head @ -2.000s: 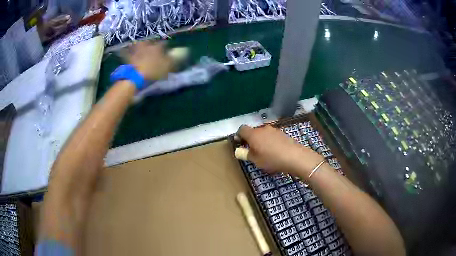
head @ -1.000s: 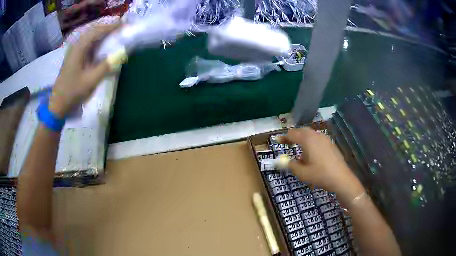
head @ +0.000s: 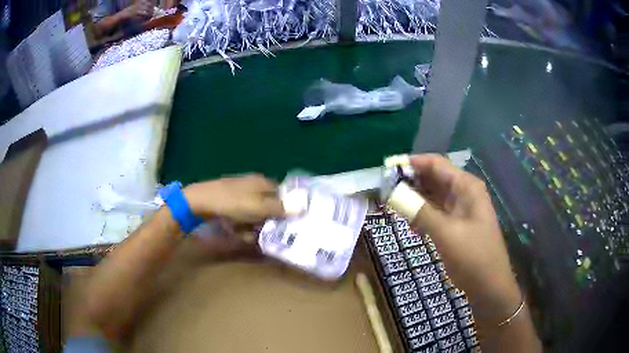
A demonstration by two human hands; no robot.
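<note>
My left hand, with a blue wristband, grips a white housing shell over the brown cardboard. The shell is tilted and slightly blurred, its face showing slots and dark marks. My right hand is raised just right of the shell, above the parts carton. It pinches a small black-and-white part between pale finger cots. The two hands are apart. The carton holds tight rows of black-and-white boxed parts.
A pale stick-like tool lies beside the carton. A bagged white cord lies on the green belt behind a grey post. A white board is left, a PCB stack right. A person's hand shows top left.
My left hand has brought a white shell from the upper left to the middle. My right hand has lifted a small part from the carton. The bagged cord on the belt has shifted right.
</note>
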